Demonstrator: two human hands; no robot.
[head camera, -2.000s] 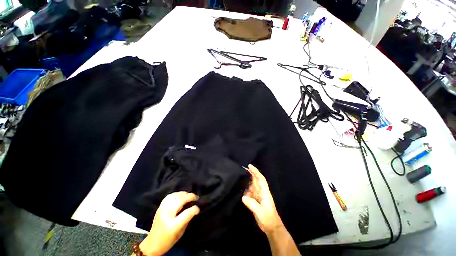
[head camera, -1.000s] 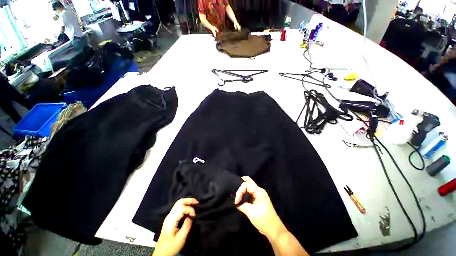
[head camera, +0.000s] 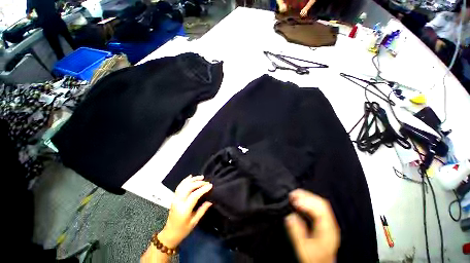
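Black trousers (head camera: 304, 128) lie on the white table, their narrow gathered end away from me. A bunched part of the cloth is raised near me, with a small white loop (head camera: 242, 149) on it. My left hand (head camera: 189, 205) holds the left edge of this bunch between thumb and fingers. My right hand (head camera: 314, 226), blurred, is at the bunch's right edge, its fingertips by the cloth; its grip is unclear. Thread snips (head camera: 386, 231) with orange handles lie on the table to the right.
Second black trousers (head camera: 139, 113) lie at left. Hangers (head camera: 294, 63) lie beyond the trousers, with more hangers (head camera: 376, 128), a hair dryer and cords at right. A person's hands touch a brown garment (head camera: 306, 32) at the far end. A blue crate (head camera: 82, 62) stands beyond the table.
The view has swung left, so things sit further right in the picture. My right hand is now blurred with its fingers spread more. My left hand still holds the bunched cloth.
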